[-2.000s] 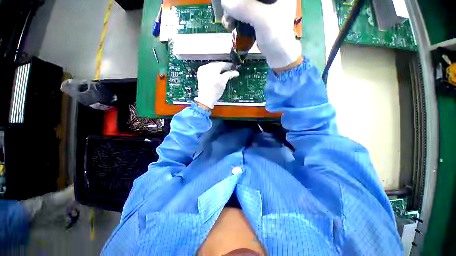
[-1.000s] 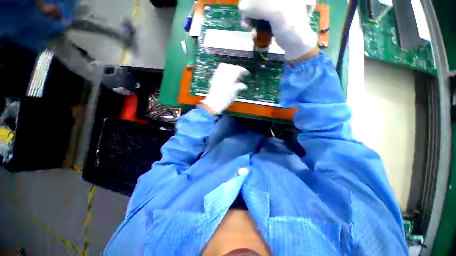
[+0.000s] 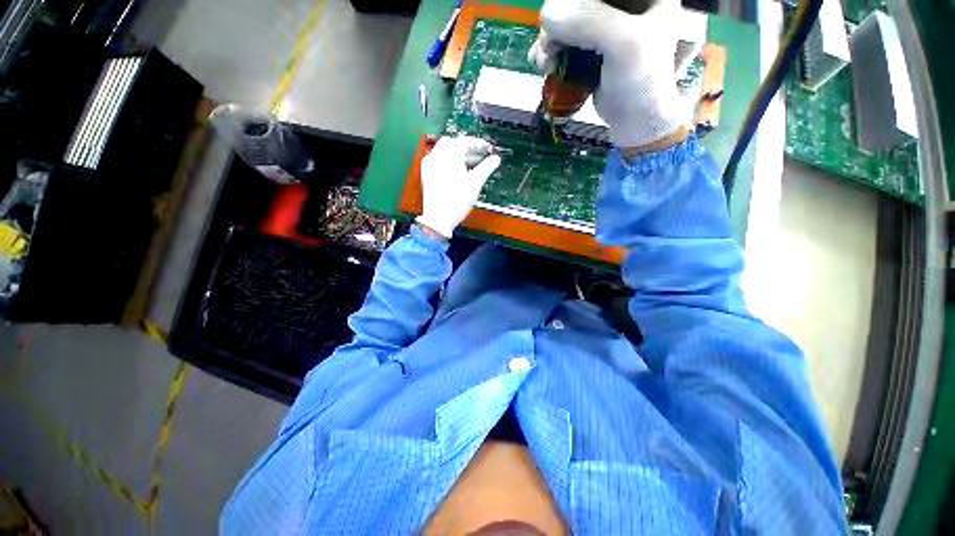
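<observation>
The green circuit board [image 3: 534, 188] lies in the orange fixture [image 3: 545, 230] in front of me. A long silver-white heatsink [image 3: 510, 92] lies across it. My gloved right hand [image 3: 628, 73] is closed around the electric screwdriver [image 3: 569, 86], whose orange front points down at the heatsink's near edge. My gloved left hand [image 3: 452, 183] is over the board's left side, with thumb and forefinger close together; a tiny shiny piece seems to show at the fingertips, too small to name surely.
At the left is a black parts tray [image 3: 274, 304] with dark parts, beside a screw bin [image 3: 354, 213] and a red item [image 3: 284, 209]. A blue pen [image 3: 441, 42] lies at the far left. More boards [image 3: 853, 136] stand right, past the driver cord [image 3: 770, 94].
The view has turned and shifted, so the board sits further right. My left hand has moved to the board's left side, away from the driver tip. The passing person at upper left is gone.
</observation>
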